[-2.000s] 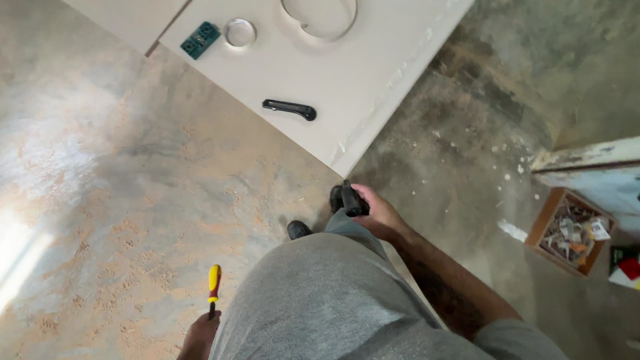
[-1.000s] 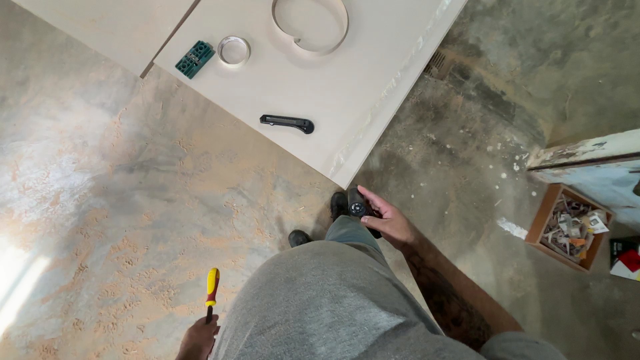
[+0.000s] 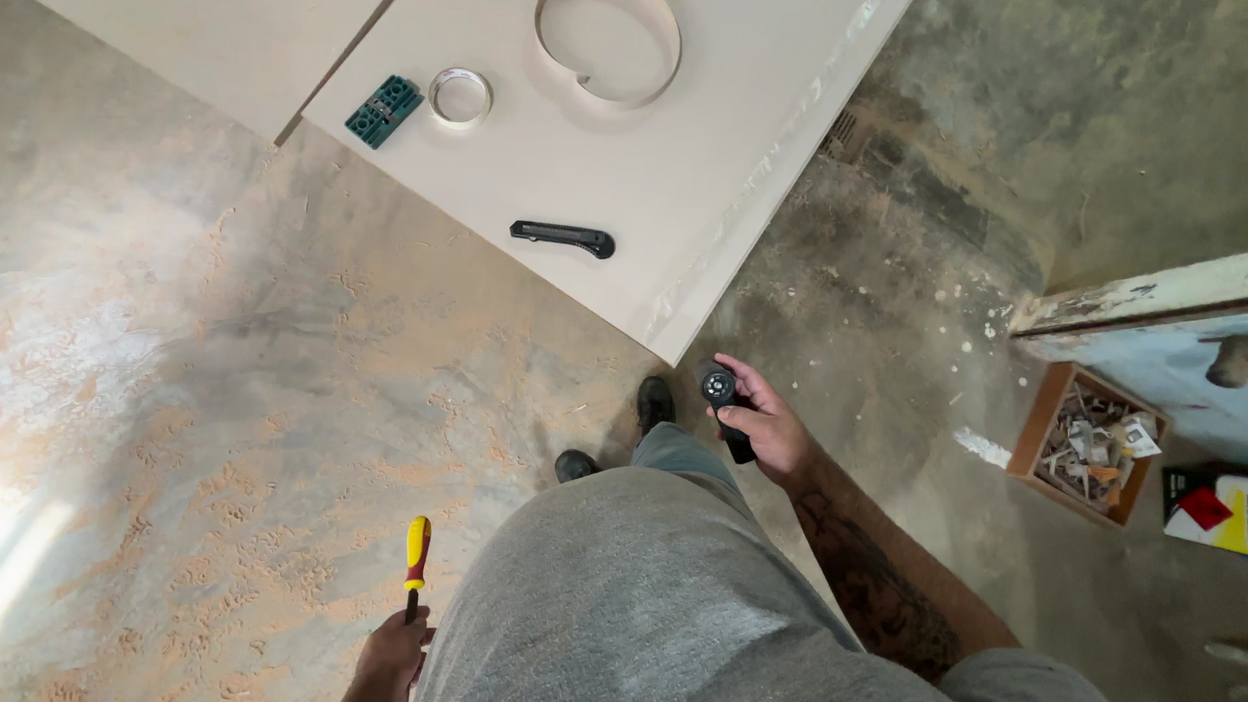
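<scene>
My left hand [image 3: 392, 648], low in the view, grips a yellow and red handled tool [image 3: 417, 554] by its dark shaft, handle pointing up; its tip is hidden. My right hand [image 3: 765, 419] holds a black handheld tool [image 3: 723, 395] with a round end, just below the corner of a pale board [image 3: 673, 322]. On that board lie a black snap-off utility knife [image 3: 563, 237], a roll of tape [image 3: 460, 97], a teal plastic block-like tool [image 3: 384, 111] and a loop of pale edge banding [image 3: 673, 44].
A second pale board [image 3: 224, 58] adjoins at the upper left. At right, a wooden box [image 3: 1029, 448] of mixed scraps and small parts stands on the concrete floor beside a worn, pale-blue panel [image 3: 1189, 375]. Sawdust [image 3: 234, 497] is scattered over the floor at left.
The black tool in my right hand has turned, so its round end with a patterned face now shows. My left hand keeps hold of the yellow and red handled tool.
</scene>
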